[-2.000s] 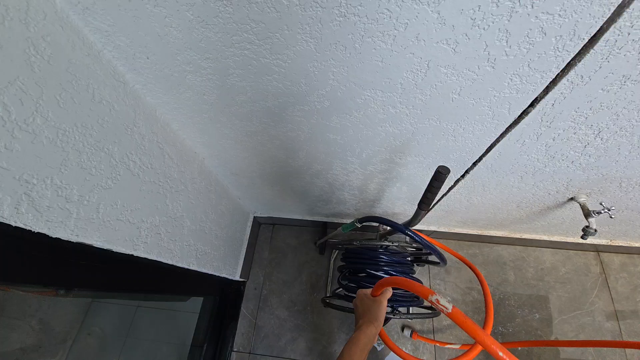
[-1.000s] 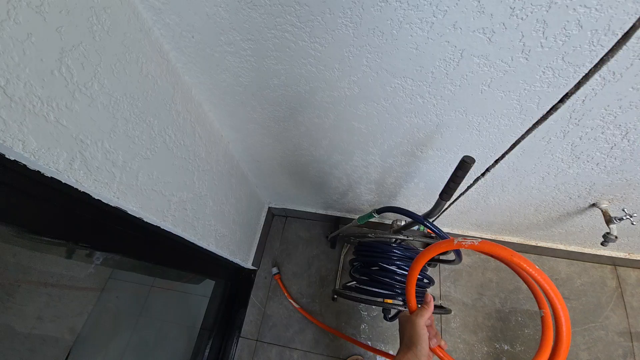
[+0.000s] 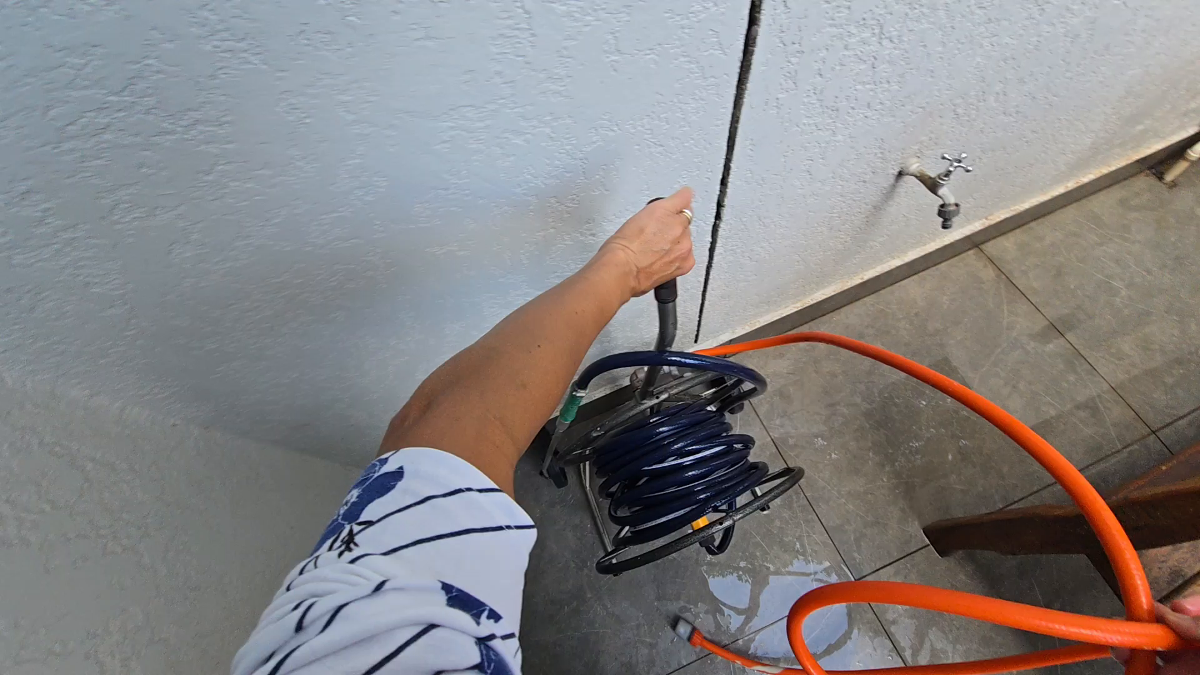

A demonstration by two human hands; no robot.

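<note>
My left hand (image 3: 659,242) is closed around the black grip of the metal hose reel's upright handle (image 3: 667,323). Below it, a dark blue hose (image 3: 670,469) lies wound on the reel, and one loop arches over the top to a green fitting (image 3: 571,406). At the lower right edge, partly cut off, my right hand (image 3: 1179,630) holds looped lengths of an orange hose (image 3: 1022,441). That hose runs from behind the reel in a wide arc. Its end, with a grey connector (image 3: 683,627), is near the wet floor in front of the reel.
A metal tap (image 3: 940,189) juts from the textured white wall (image 3: 422,187), right of a dark vertical crack. A brown wooden piece (image 3: 1050,528) stands at the right. Water (image 3: 797,600) wets the grey floor tiles (image 3: 1069,272) near the reel.
My left arm has come into view, its hand now on the reel's handle. The held orange loops have moved from in front of the reel to the right. The view has shifted and turned.
</note>
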